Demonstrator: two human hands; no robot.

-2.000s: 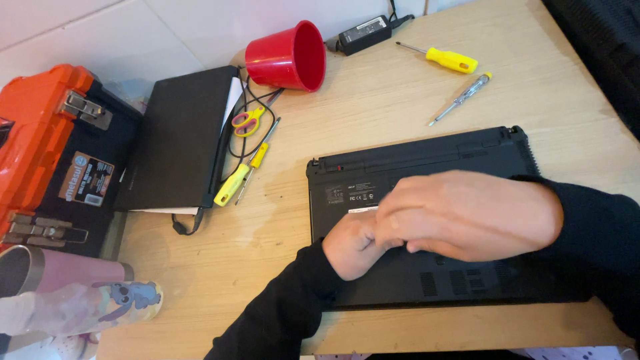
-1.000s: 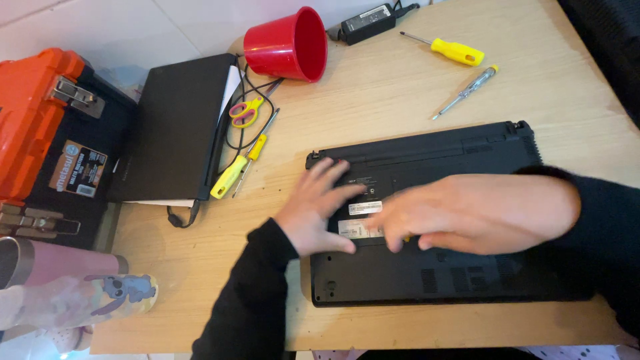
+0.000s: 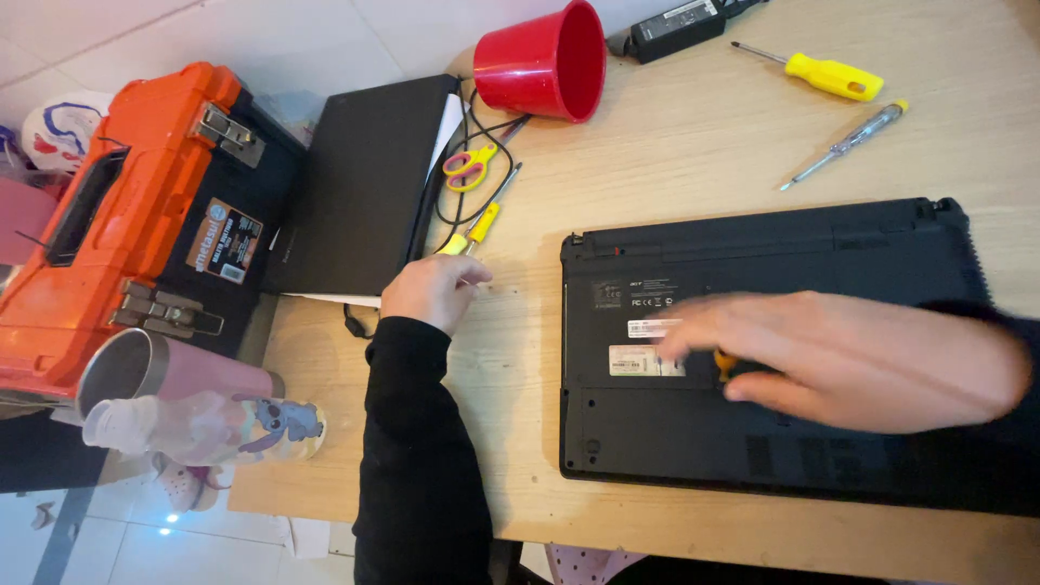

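A black Acer laptop base (image 3: 650,431) lies underside up on the wooden table. Over its middle hovers my right hand (image 3: 845,357), blurred by motion, fingers spread near the stickers; a small orange-yellow thing (image 3: 725,364) shows under it, too hidden to name. My left hand (image 3: 435,294) is at the yellow handle of a screwdriver (image 3: 455,244), left of the laptop; whether the fingers grip it cannot be told. Beside that handle lies a second small screwdriver with a yellow handle (image 3: 485,223). Upper right lie a yellow-handled screwdriver (image 3: 835,77) and a clear-handled screwdriver (image 3: 849,142).
A black closed laptop (image 3: 357,179) with papers under it stands next to an orange and black toolbox (image 3: 154,211). Yellow scissors (image 3: 471,167), cables, a red plastic cup (image 3: 536,65) and a power adapter (image 3: 678,31) are at the back. A pink tumbler (image 3: 203,370) and a plastic bottle (image 3: 211,426) lie lower left.
My left hand has moved left, off the laptop's underside to the screwdrivers beside the cables. My right hand remains over the laptop.
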